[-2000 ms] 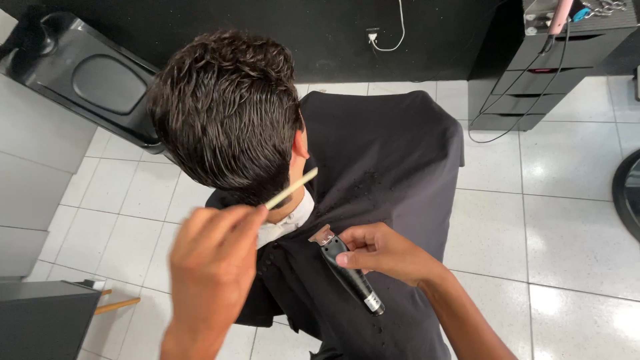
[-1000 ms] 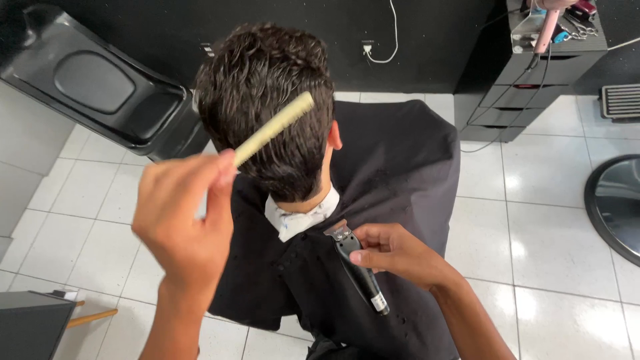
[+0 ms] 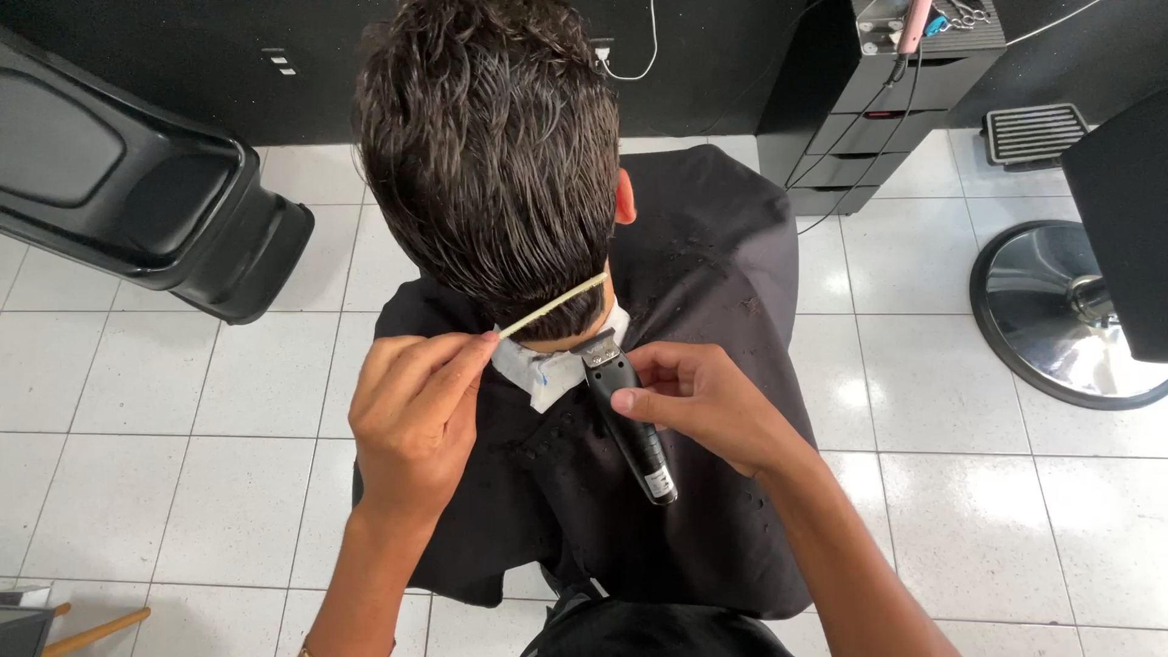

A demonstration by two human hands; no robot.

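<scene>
My left hand [image 3: 420, 411] grips one end of a pale yellow comb [image 3: 553, 305], which lies slantwise against the dark wet hair [image 3: 493, 155] at the nape of a seated person. In my right hand [image 3: 698, 401] is a black cordless hair trimmer [image 3: 630, 415], held between thumb and fingers with its metal blade up, close to the neck just below the comb. A white neck strip [image 3: 547, 372] wraps the person's neck above a black barber cape [image 3: 721, 511] dotted with hair clippings.
A black shampoo chair or basin [image 3: 137, 182] stands at left. Beyond the person, a dark drawer cabinet [image 3: 881, 119] carries a pink corded tool [image 3: 915, 26] and scissors [image 3: 965, 13]. The round metal base [image 3: 1049, 315] of a chair and a ribbed footrest [image 3: 1036, 134] are at right.
My left hand has brought the comb down from beside the upper part of the head to the nape. The trimmer, still in my right hand, is now closer to the neck.
</scene>
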